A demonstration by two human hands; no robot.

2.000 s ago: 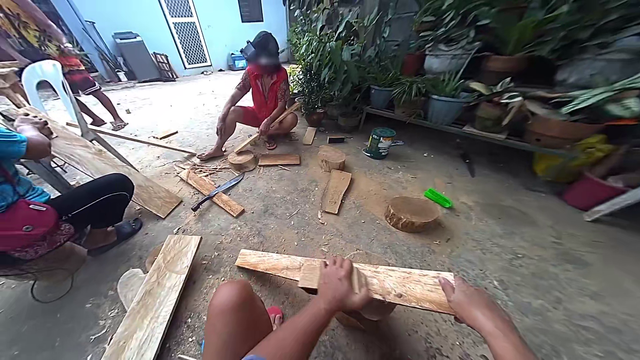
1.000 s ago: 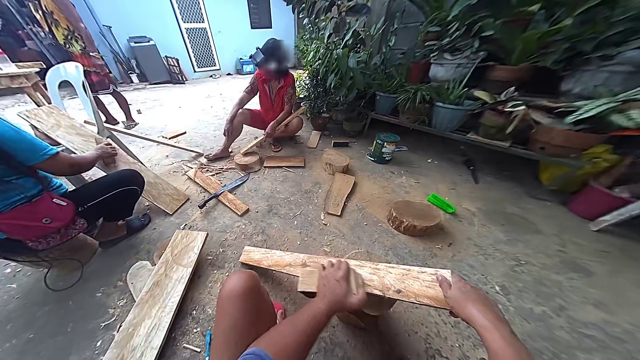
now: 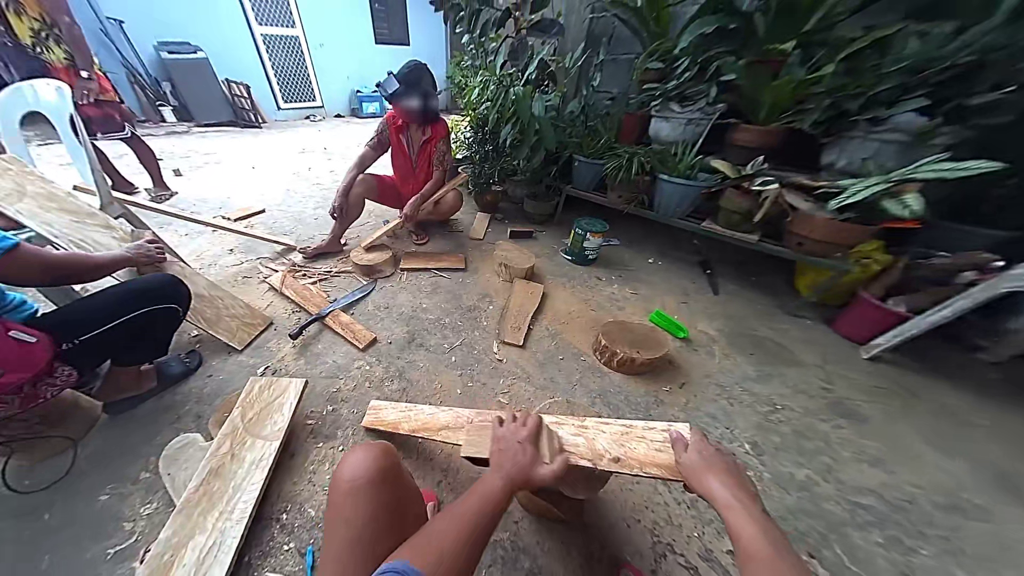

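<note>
A wooden board (image 3: 624, 442) lies crosswise in front of me over a round log block (image 3: 552, 504). My left hand (image 3: 524, 452) is closed over a smaller wooden block (image 3: 478, 442) that rests on the board's near side. With my right hand (image 3: 712, 468) I grip the board's right end, thumb on top. Another long board (image 3: 232, 480) lies at the lower left, partly over round wood pieces. My bent knee is beside the board's left half.
A machete (image 3: 334, 308) lies across a plank. Further off are a log slice (image 3: 632, 346), a green plastic piece (image 3: 669, 324), a paint can (image 3: 585, 242) and potted plants on a rack. A person in red squats with a wood strip; another sits at left holding a board.
The seated person's hand at left has moved along the board they hold. My two hands keep their places on the block and the board. The view has shifted slightly.
</note>
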